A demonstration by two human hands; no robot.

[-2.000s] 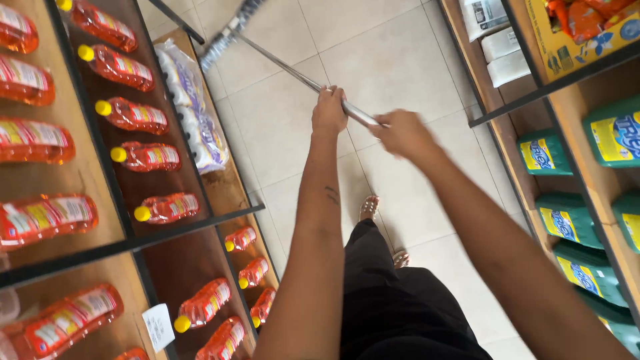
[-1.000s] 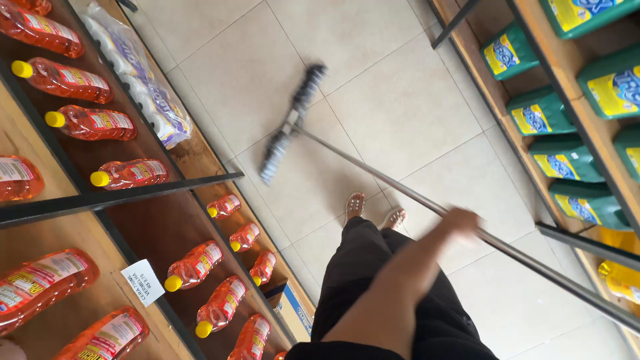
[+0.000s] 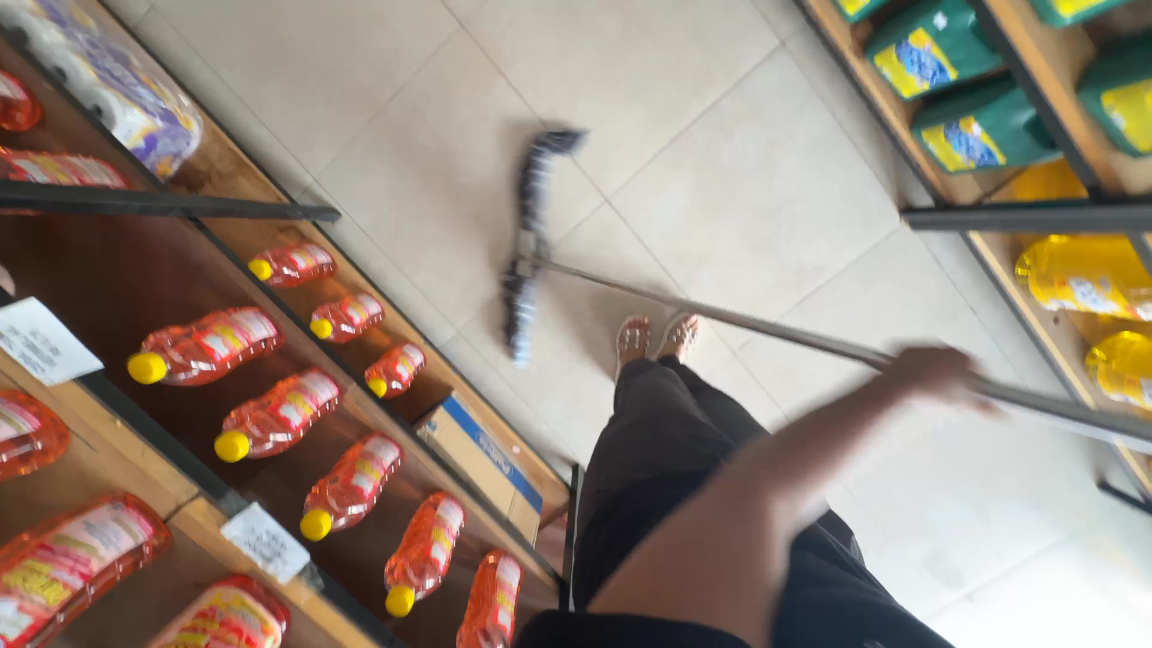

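My left hand (image 3: 936, 373), blurred, is closed around the long metal handle (image 3: 774, 328) of a dust mop, with the forearm crossing in front of my dark trousers. The handle slants from the right edge down to the mop head. That long, narrow head (image 3: 531, 234), dark and pale and blurred by motion, lies on the tiled floor left of my sandalled feet (image 3: 652, 337), its far end bent to the right. My right hand is out of view, as is the handle's upper end.
Left, a wood and black metal shelf (image 3: 261, 211) holds several red bottles (image 3: 283, 409), wrapped paper rolls (image 3: 135, 99) and a cardboard box (image 3: 477, 459). Right, another shelf (image 3: 999, 219) holds green containers (image 3: 972, 126) and yellow bottles (image 3: 1089, 274). Pale tiled floor (image 3: 720, 135) lies between them.
Two seconds ago both hands were on the handle; now only my left hand shows on it. The mop head has moved from beside the left shelf to the floor near my feet.
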